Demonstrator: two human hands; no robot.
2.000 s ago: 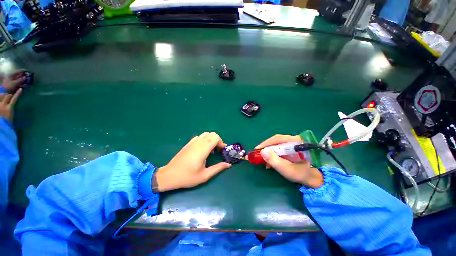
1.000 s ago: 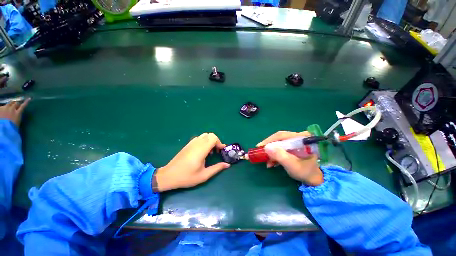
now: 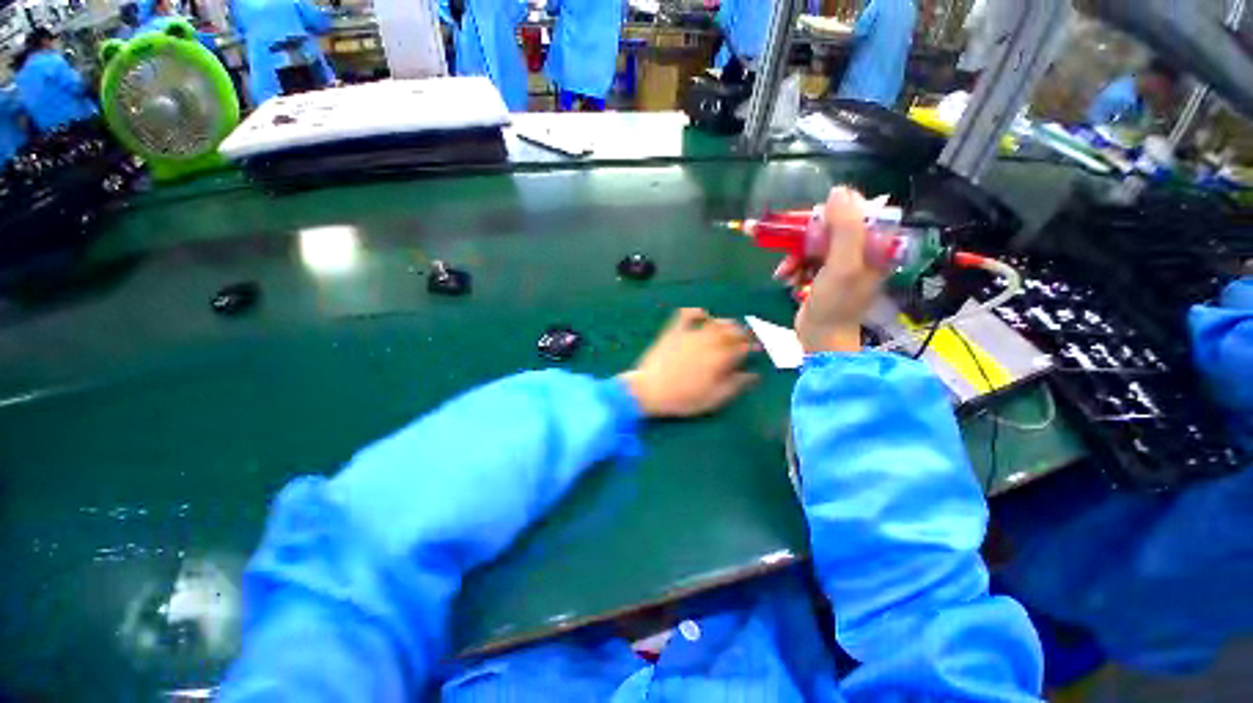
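My right hand (image 3: 841,282) is raised at the right and grips the dispensing syringe (image 3: 879,243), its red end and thin tip pointing left above the bench. My left hand (image 3: 694,365) lies low over the bench, fingers curled beside a white paper piece (image 3: 778,343); whether it holds anything is hidden. One small black housing (image 3: 559,341) lies left of my left hand. Other black housings lie further back: one at the centre (image 3: 635,267), one left of it with a pale part on top (image 3: 448,279), and one further left (image 3: 235,298).
The controller (image 3: 992,346), with its yellow strip and air hose (image 3: 1010,283), sits at the right. Black stacked parts (image 3: 1113,343) lie beyond it. A green desk fan (image 3: 169,99) and white papers on a dark stack (image 3: 371,116) stand at the back. People in blue smocks are behind.
The view has swung right. My right hand has lifted the syringe up and away from the housing. My left hand has moved right, beside the paper; the housing it held no longer shows.
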